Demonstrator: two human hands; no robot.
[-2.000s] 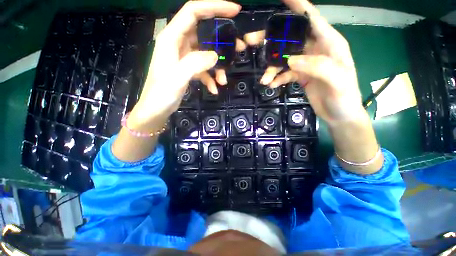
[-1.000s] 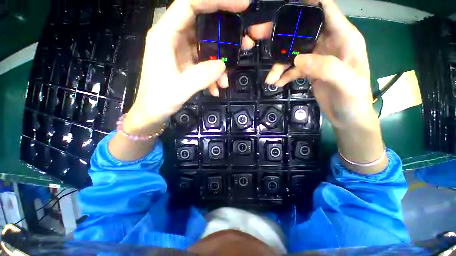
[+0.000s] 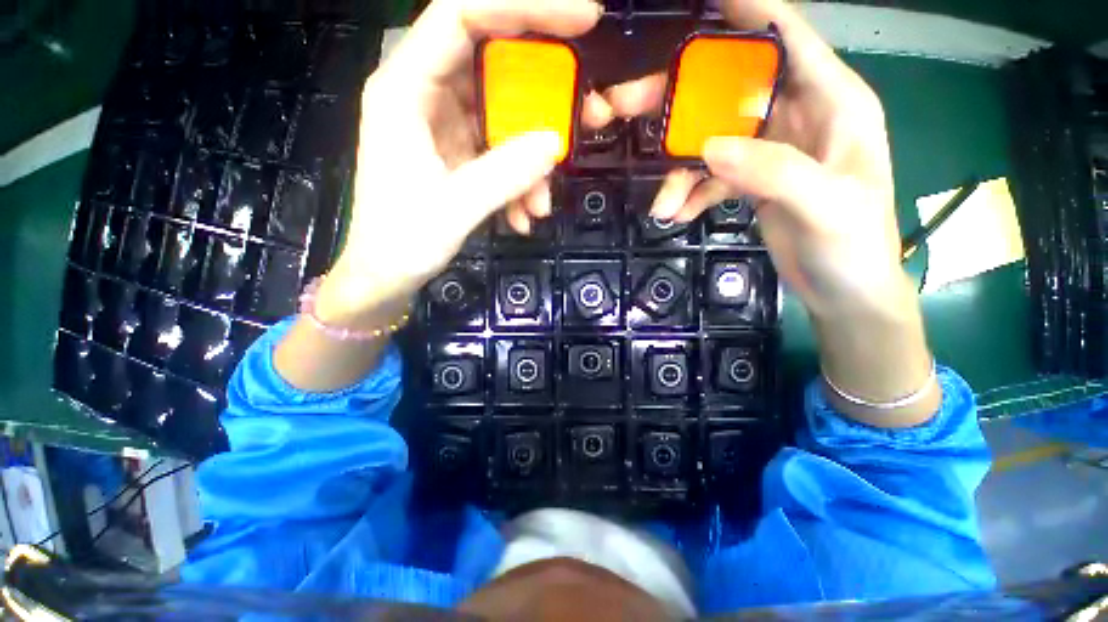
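Note:
My left hand (image 3: 444,158) holds a smartwatch unit (image 3: 527,92) upright, thumb at its lower edge and fingers around its left and top sides. Its screen is plain orange-yellow. My right hand (image 3: 802,170) holds a second watch unit (image 3: 723,95) beside it, slightly tilted, with a plain orange screen and my thumb at its lower edge. The two units are apart. Below them lies a glossy black tray (image 3: 626,331) with square pockets, holding several watch units face down, pale rings showing. My hands hide part of the tray's upper rows.
More black pocket trays lie at the left (image 3: 201,243) and at the right edge (image 3: 1069,219) of the green bench (image 3: 851,91). A paper slip (image 3: 987,231) with a dark pen (image 3: 942,219) on it lies right of my right hand.
Both screens have changed from blue cross lines on black, with small red and green marks, to plain orange. Both hands still hold the units in nearly the same place.

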